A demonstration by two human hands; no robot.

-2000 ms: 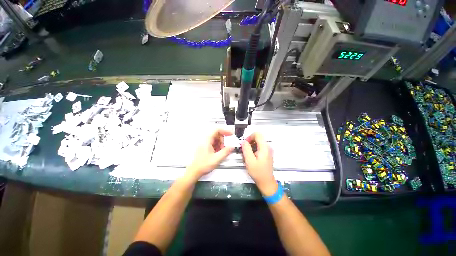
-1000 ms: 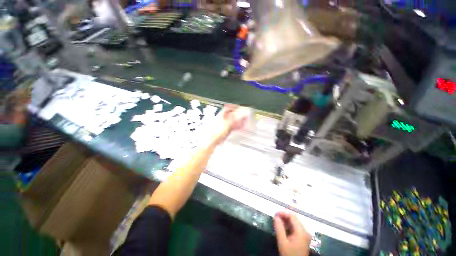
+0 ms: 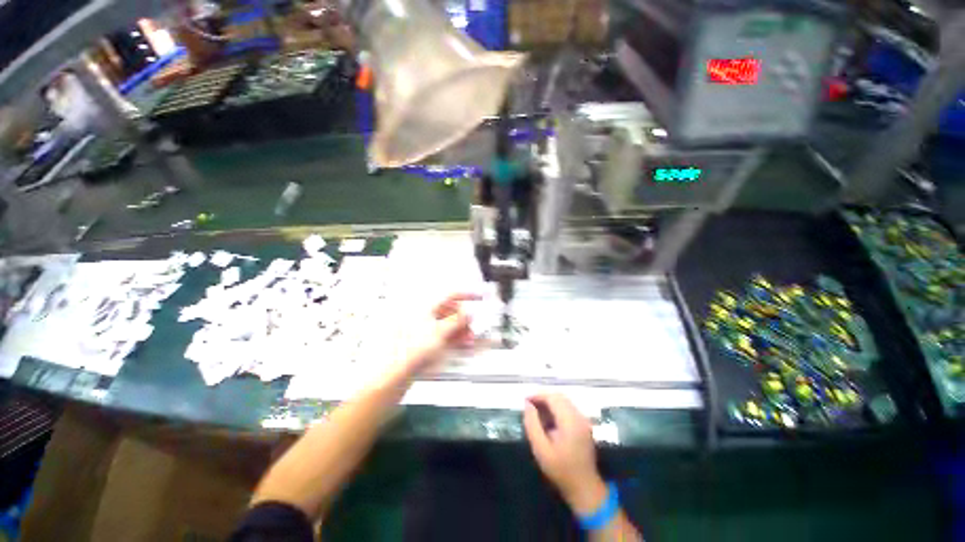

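Note:
My left hand [image 3: 450, 330] is over the white machine base plate [image 3: 624, 318], just left of the soldering iron [image 3: 508, 212]. Its fingers are bent towards the iron's tip; glare and blur hide whether it holds a part. My right hand [image 3: 558, 429] is at the plate's front edge, lower right of the tip, fingers curled, with a blue band on the wrist. Whether it holds anything cannot be told. A small dark fixture [image 3: 508, 341] shows under the tip. White plastic parts [image 3: 265, 318] lie in a loose pile left of the plate.
Circuit board assemblies [image 3: 788, 344] lie in a black tray [image 3: 730, 249] at right; a fuller tray [image 3: 921, 270] is beyond. The fume hood [image 3: 434, 90] hangs above left of the iron. A temperature controller [image 3: 753, 79] is at upper right. A cardboard box [image 3: 148, 487] is below the bench.
The view has swung back right since one second ago. My left hand has moved from the white pile to beside the iron's tip. My right hand remains near the plate's front edge.

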